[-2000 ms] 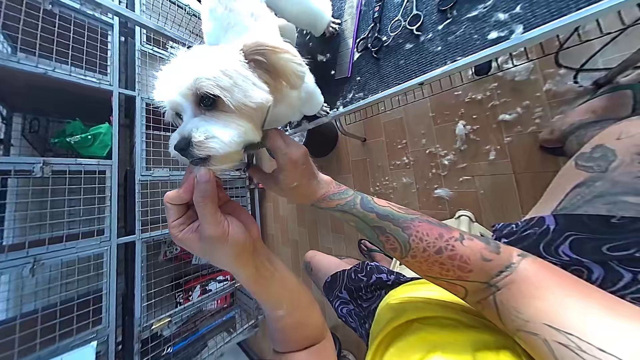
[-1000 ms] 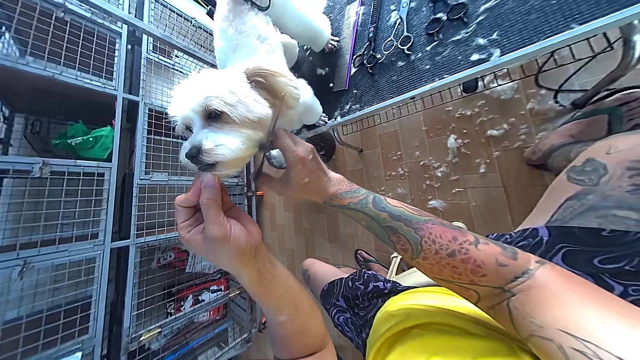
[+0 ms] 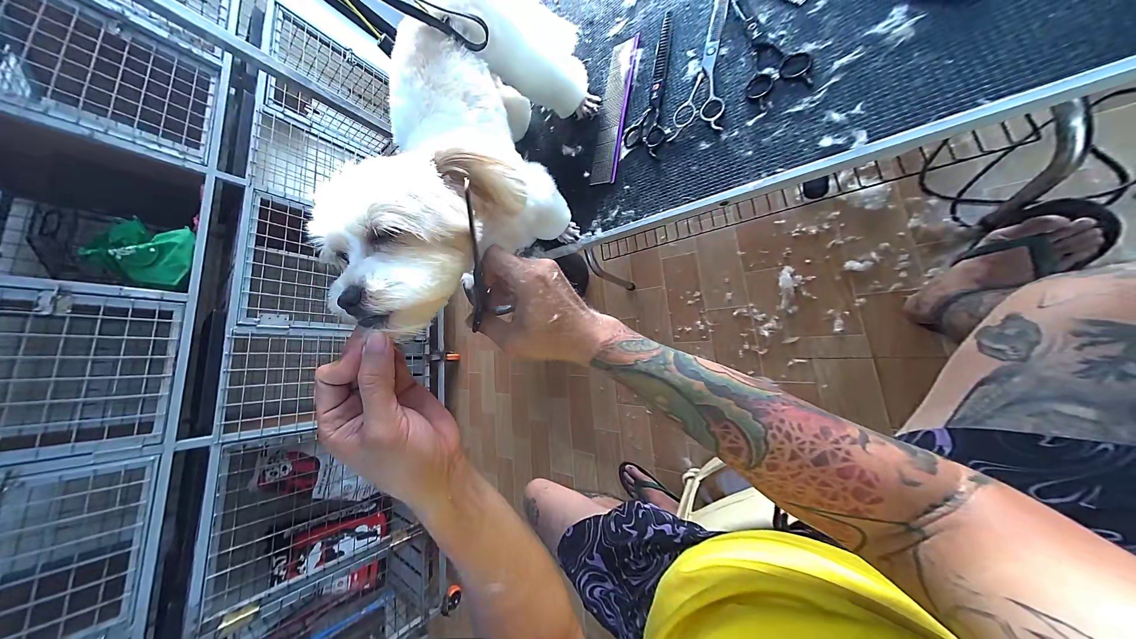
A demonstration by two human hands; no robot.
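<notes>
A white dog with cream ears (image 3: 399, 213) stands on the black grooming table (image 3: 887, 106), its head over the table's end. My left hand (image 3: 382, 408) pinches the hair under its chin between thumb and fingertips. Dark scissors (image 3: 477, 266) are in my right hand (image 3: 541, 306), beside the dog's cheek and below its ear, blades pointing up in the view. On the table lie a metal comb with a purple spine (image 3: 616, 111), thinning shears (image 3: 658, 89), silver scissors (image 3: 708, 80) and black scissors (image 3: 772, 62).
Wire cages (image 3: 98, 364) line the left side, one holding a green bag (image 3: 142, 253). A black strap (image 3: 444, 18) lies over the dog's back. Tufts of cut hair (image 3: 788, 284) are scattered on the tiled floor (image 3: 710, 266). A metal table leg and cable stand at the upper right.
The dog's head has tipped downward. The scissors in my right hand now show plainly, raised alongside the cheek. My left hand remains at the chin.
</notes>
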